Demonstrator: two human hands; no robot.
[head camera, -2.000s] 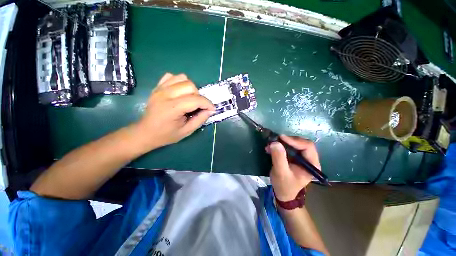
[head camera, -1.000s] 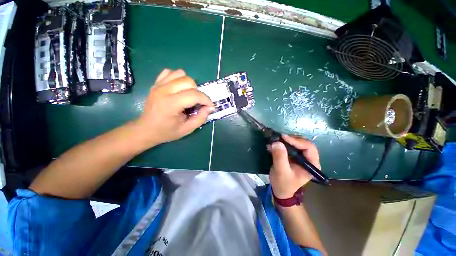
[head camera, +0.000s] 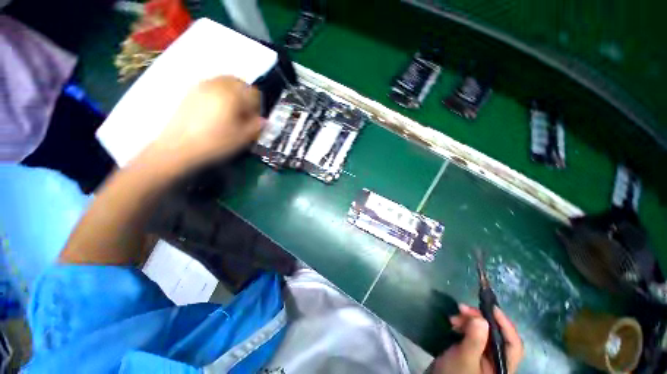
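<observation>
A phone mainboard assembly (head camera: 396, 224) lies flat on the green mat across the pale line, with no hand on it. My right hand (head camera: 486, 340) grips the black soldering iron (head camera: 490, 307), its tip pointing up over the mat, off the board. My left hand (head camera: 223, 109) is raised, blurred, at the upper left beside the row of waiting phone assemblies (head camera: 323, 139) and over the edge of a white flat surface (head camera: 183, 80). Whether its fingers hold anything is not clear.
Tiny white slivers (head camera: 523, 281) are scattered at the right, near the brown tube (head camera: 603, 342) and fume fan (head camera: 611, 248). Units (head camera: 417, 79) lie spaced on the green conveyor (head camera: 366, 36) behind the worn white edge (head camera: 417, 134). A red bin (head camera: 162, 23) is at the upper left.
The view has swung left. My left hand has left the board and moved to the left by the waiting assemblies. The iron tip has come away from the board.
</observation>
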